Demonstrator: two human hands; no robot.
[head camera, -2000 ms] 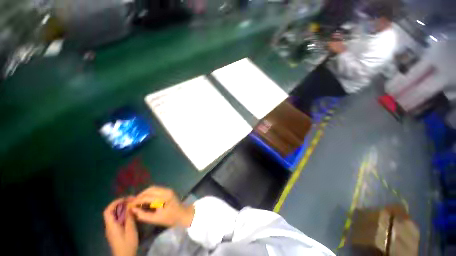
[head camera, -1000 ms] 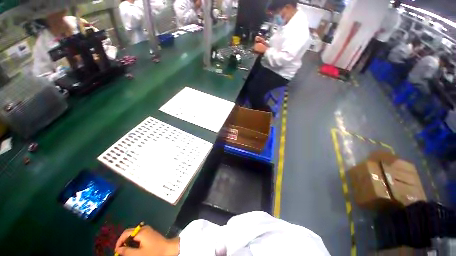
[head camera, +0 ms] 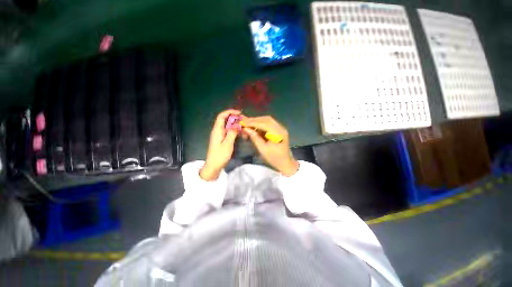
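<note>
My left hand (head camera: pixel 220 140) holds a small pink housing (head camera: pixel 233 123) between its fingers, in front of my chest near the bench edge. My right hand (head camera: pixel 272 143) grips a yellow hand tool (head camera: pixel 273 136), pen-sized, with its front end at the pink housing. The fingers hide the tool's tip and part of the housing. A loose pile of small red parts (head camera: pixel 254 95) lies on the green mat just beyond my hands.
A black blister tray (head camera: pixel 106 112) is at left, with pink housings (head camera: pixel 40 142) in its left column and one housing (head camera: pixel 105 43) behind it. A dark-blue parts box (head camera: pixel 276 35), two white parts trays (head camera: pixel 370 67) (head camera: pixel 460 64), black bin (head camera: pixel 359 168) and brown carton (head camera: pixel 449 151) are ahead and right.
The view has swung left and down. A second ago my right hand held the tool over the red pile; now it is at the pink housing in my left hand, which has come into view.
</note>
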